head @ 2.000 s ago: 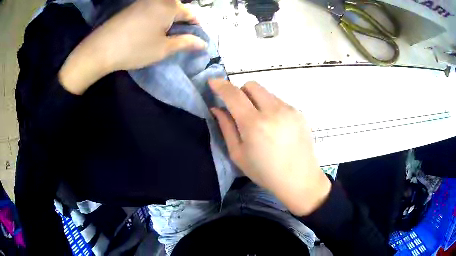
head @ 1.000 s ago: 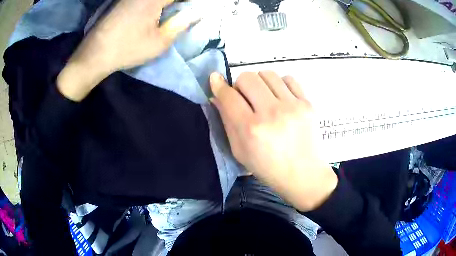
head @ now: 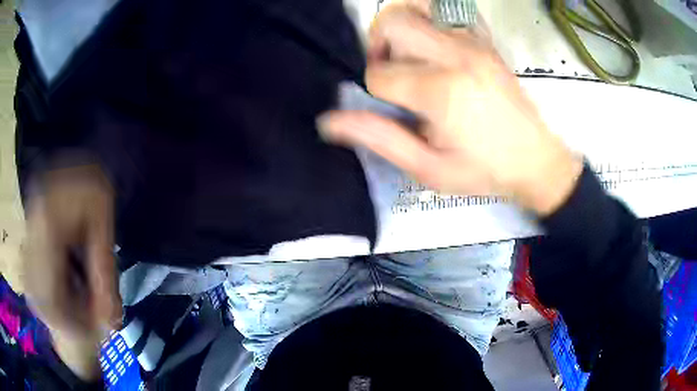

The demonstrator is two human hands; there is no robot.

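The black garment panel lies over the left of the white machine bed, mostly black side up. A grey-blue part shows at the upper left and a narrow grey-blue edge under my right fingers. My right hand is at the panel's right edge, thumb on the black cloth, fingers curled near the knurled knob; it grips the edge. My left hand is blurred at the lower left, by the panel's left edge; whether it holds anything is unclear. The needle area is not visible.
Scissors with gold-brown loop handles lie at the top right. Ruler marks run along the bed behind my right wrist. My jeans are below the bed edge. Blue baskets stand at lower left and lower right. Pink cloth shows far left.
My left hand has moved from the top centre down to the lower left. My right hand has moved up and right. The black cloth now covers most of the grey-blue folds.
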